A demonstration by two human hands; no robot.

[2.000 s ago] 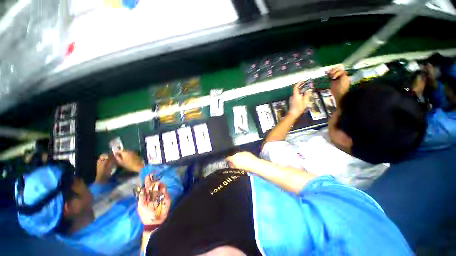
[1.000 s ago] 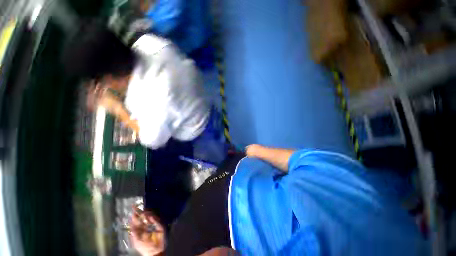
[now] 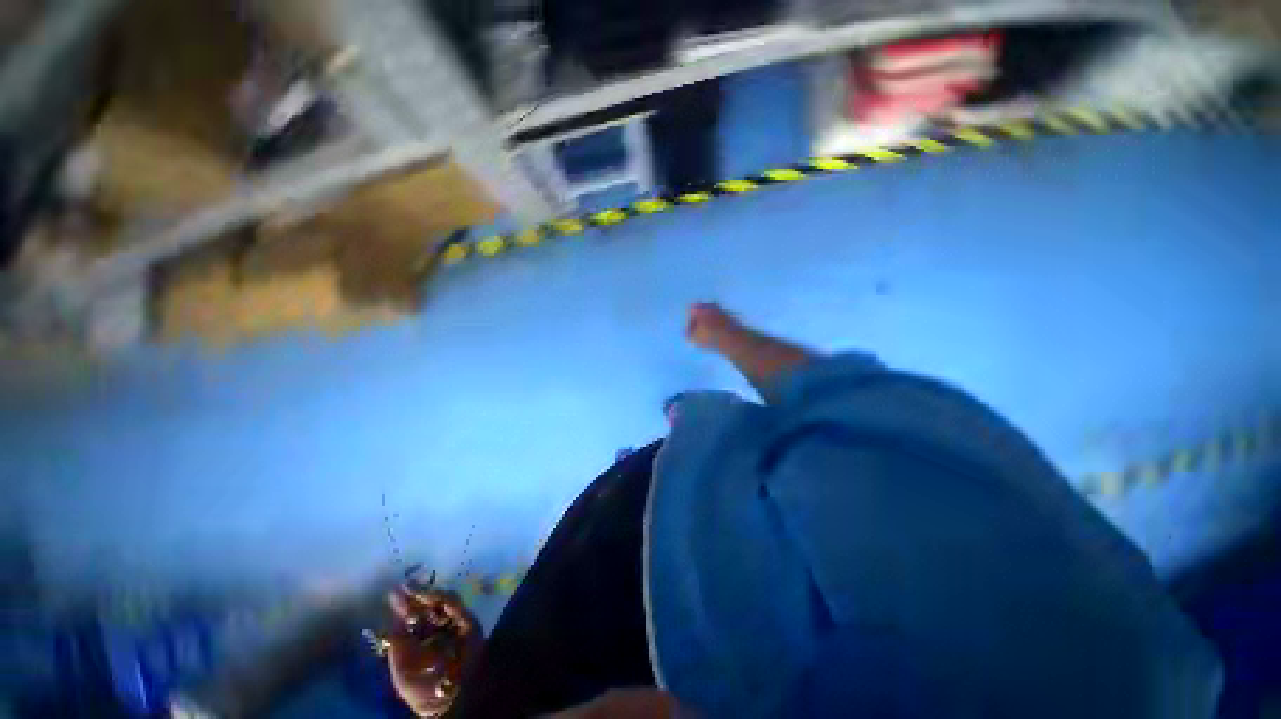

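My left hand [image 3: 426, 660] is at the lower left, palm up with curled fingers, and holds a loose cluster of small dark and gold pieces [image 3: 438, 618]. Thin dark lines stick up above the cluster. The pieces are too small and blurred to name surely. My right hand [image 3: 714, 326] is small and blurred near the middle, at the end of a bent forearm over the blue floor. Its fingers look closed and nothing shows in it.
Blue floor [image 3: 562, 393] spreads in front of me, with yellow-black tape [image 3: 703, 193] along its far side. Beyond it are a pale metal frame [image 3: 604, 157], brown box-like shapes [image 3: 253, 298] and a red item [image 3: 927, 73]. Blurred dark and blue shapes lie at the lower left.
My view has swung from the green bench and coworkers to the aisle floor and racks. The bench has left the picture. My left hand still holds the small pieces.
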